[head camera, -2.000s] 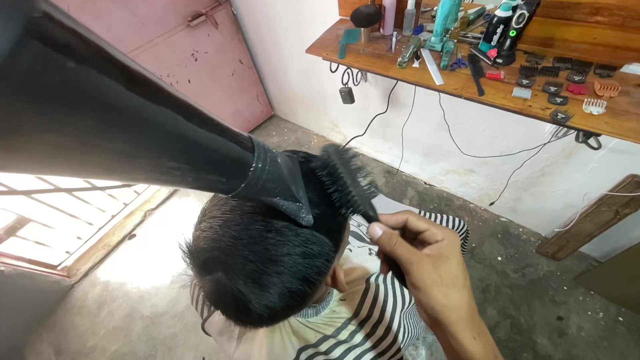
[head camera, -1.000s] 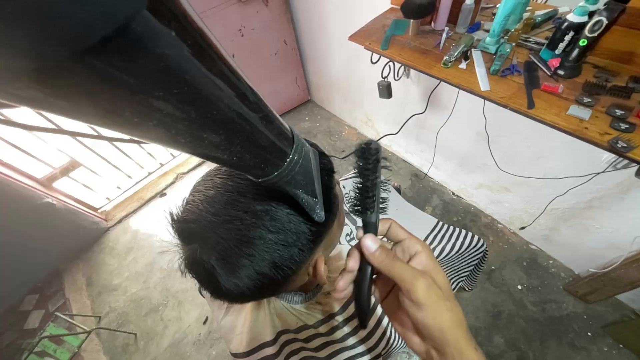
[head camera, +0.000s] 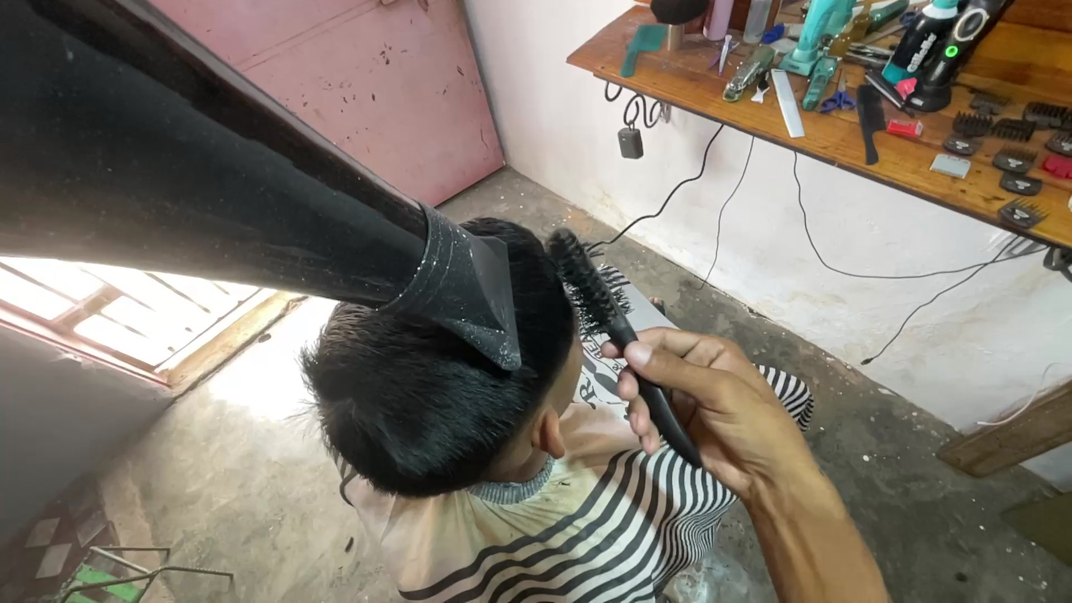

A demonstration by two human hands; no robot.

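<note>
My right hand (head camera: 712, 394) grips the handle of a black round hairbrush (head camera: 590, 285), its bristles close to the right front edge of a seated person's dark hair (head camera: 419, 394). A black hair dryer (head camera: 251, 167) reaches in from the upper left, its flat nozzle (head camera: 469, 293) over the top of the head. My left hand is out of view; what holds the dryer is not shown. A striped barber cape (head camera: 569, 536) covers the person's shoulders, with a neck strip (head camera: 515, 487) at the collar.
A wooden shelf (head camera: 829, 155) at the upper right carries combs, clipper guards, scissors, spray bottles and a hair clipper (head camera: 955, 59). Black cables (head camera: 837, 270) hang along the white wall below it. A pink door (head camera: 352, 84) stands behind, a barred opening (head camera: 109, 310) at the left.
The brush was against the hair at the front, then swung upright away from it; now it tilts back toward the head, still in my right hand. The dryer nozzle stays over the head.
</note>
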